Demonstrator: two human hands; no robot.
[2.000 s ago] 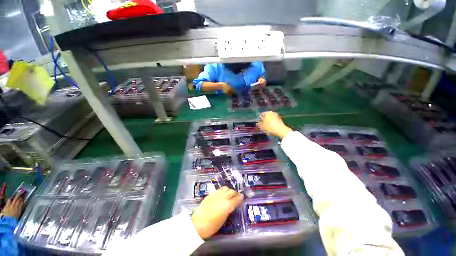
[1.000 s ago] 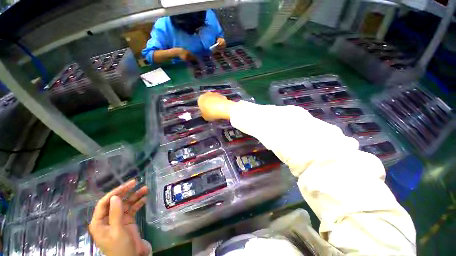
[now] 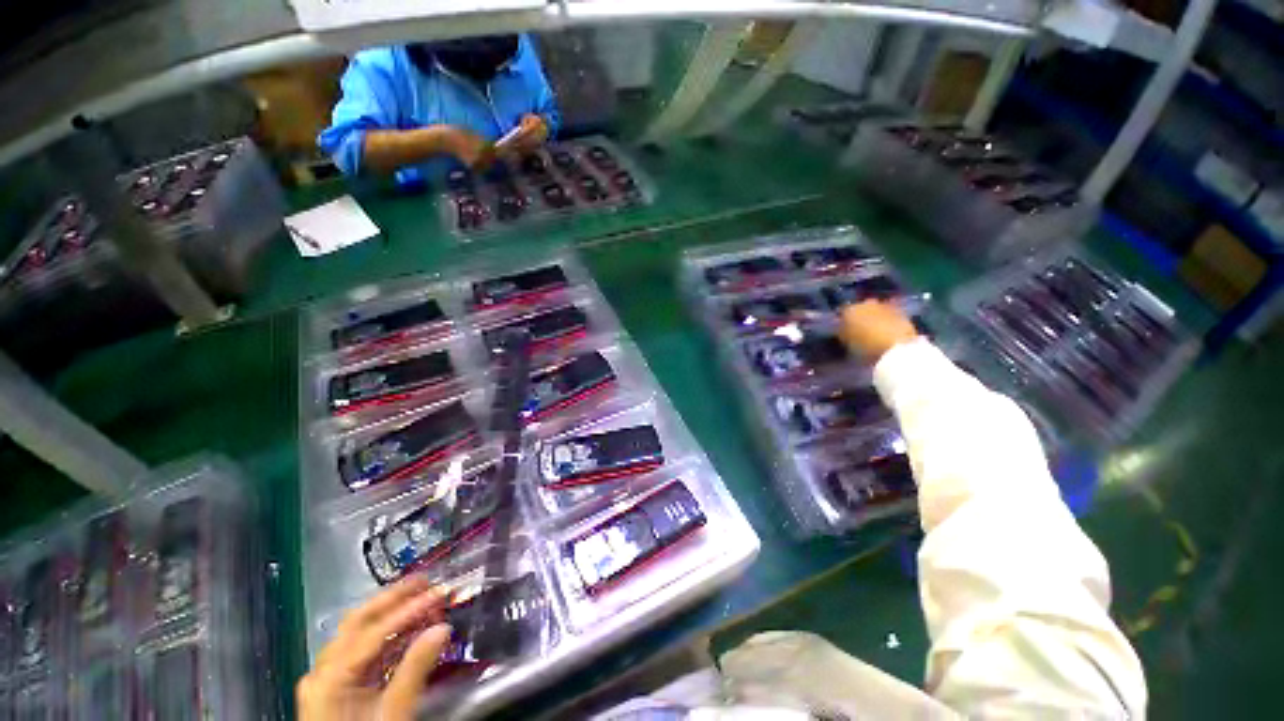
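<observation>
The clear working tray [image 3: 711,524] holds two columns of black phone units with red side edges, such as a phone [image 3: 634,535] at the near right. A long dark glossy strip [image 3: 504,465] lies lengthwise over the tray's middle. My left hand [image 3: 369,659] is at the tray's near left corner, fingers spread, beside a partly hidden phone and the strip's near end; whether it grips either is unclear. My right hand [image 3: 876,327] is over the right-hand tray [image 3: 803,493] of phones, small and blurred, its fingertips hidden; I cannot tell what it holds.
A stack of clear trays [image 3: 233,563] stands at the near left. More phone trays [image 3: 1084,338] stand at the right and far right [image 3: 972,190]. Across the green bench, a person in blue [image 3: 437,113] works at another tray [image 3: 549,190]. White paper [image 3: 332,227] lies nearby.
My right hand has moved from the central tray to the right-hand tray. My left hand has moved from beside the central tray back to its near left corner. The strip now lies over the tray's middle.
</observation>
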